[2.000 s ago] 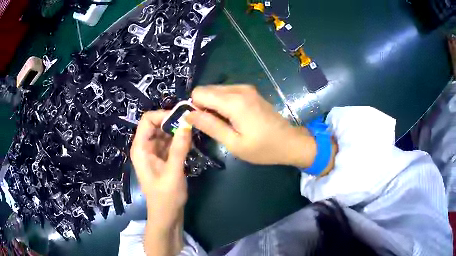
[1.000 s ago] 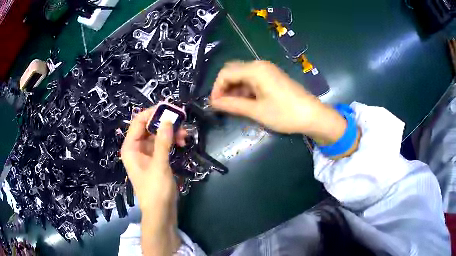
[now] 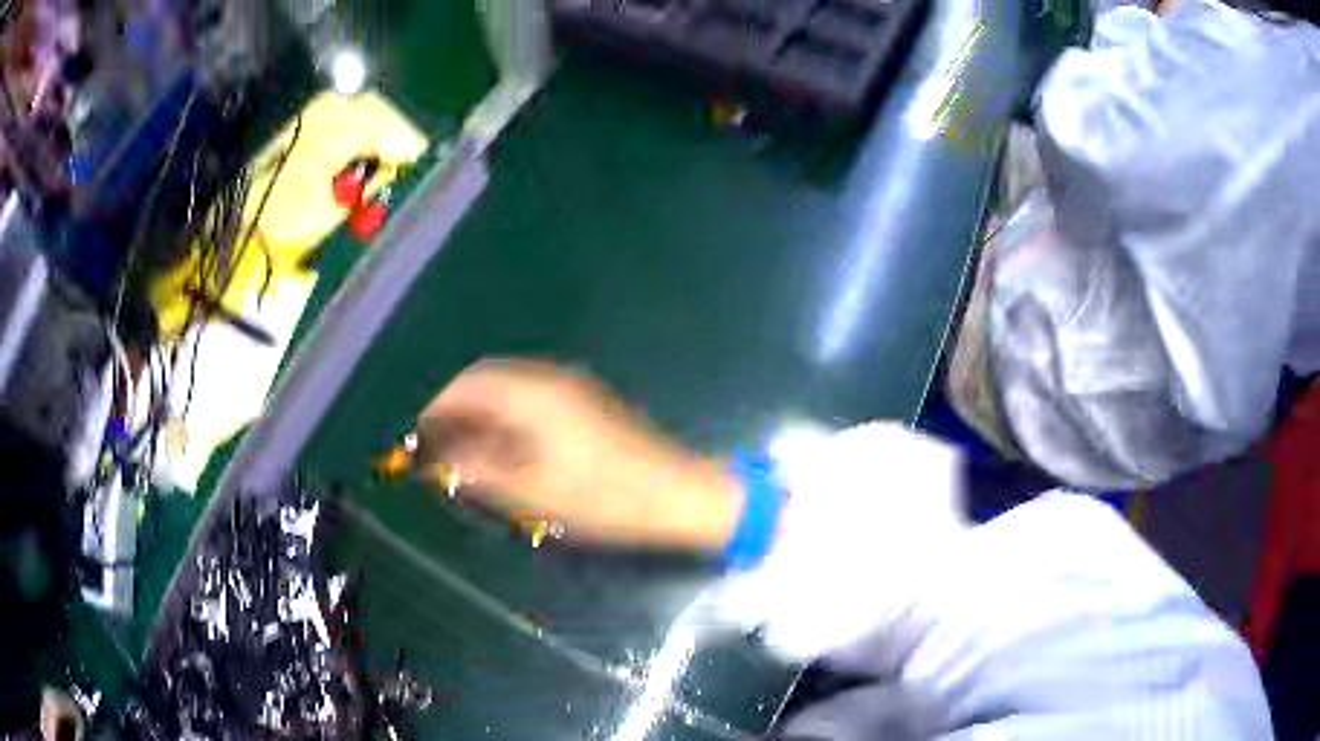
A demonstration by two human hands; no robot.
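My right hand, with a blue band at its wrist, is blurred above the dark green mat. Its fingers are bent down. An orange flex cable shows at its fingertips, and another orange flex cable shows just below the hand. The hand hides the screens there, and blur hides whether the fingers hold one. My left hand is out of the picture.
The clip heap is at the lower left. A grey rail runs diagonally at left, with yellow paper and cables beyond. A black pocketed tray is at the top. Another person's pale smock is at right.
The view has swung towards the far side of the bench. My right hand has moved to the flex-cabled screens. My left hand and the watch case have left the picture.
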